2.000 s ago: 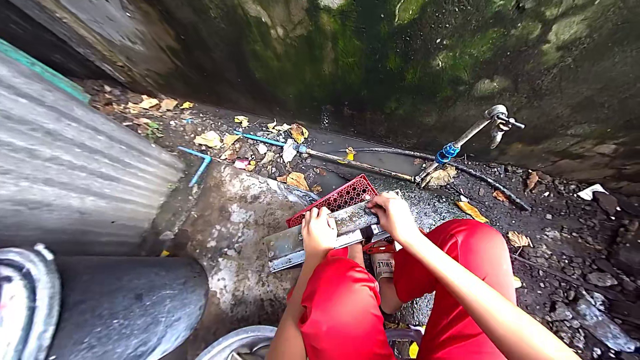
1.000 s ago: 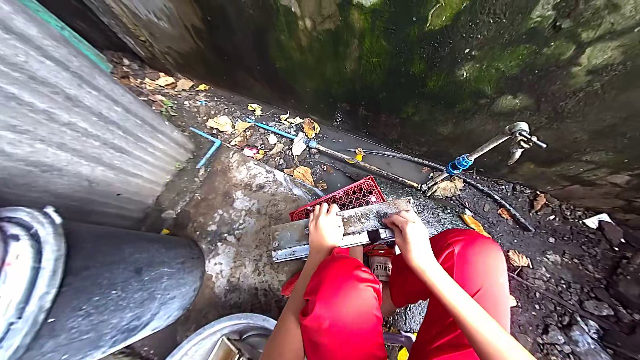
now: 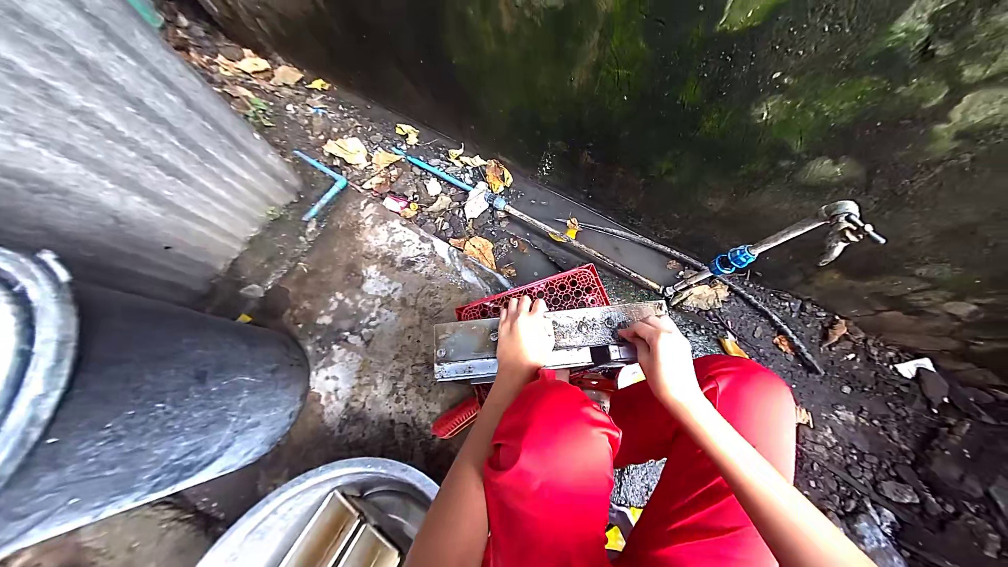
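A long, flat metal piece (image 3: 587,324), stained and spotted, lies across a red perforated plastic basket (image 3: 567,290) above my knees. My left hand (image 3: 525,335) grips it left of its middle, fingers over the far edge. At its right end, my right hand (image 3: 657,350) rests with curled fingers on the upper face; whether something small is between them cannot be told. A black part (image 3: 612,354) sits on the near side, beside my right hand. The red-bristled brush or similar red object (image 3: 456,417) lies on the concrete to the left of my legs.
A metal basin (image 3: 260,524) holding rectangular metal pieces is at bottom left, beside a large dark container (image 3: 181,394). A pipe with a metal faucet (image 3: 843,220) runs before the mossy wall (image 3: 630,102). Blue pipe (image 3: 335,189), leaves and stones lie on the ground.
My right hand has shifted along the metal piece toward its right end, and more of the piece's upper face shows between my hands than two seconds ago. My left hand still holds it.
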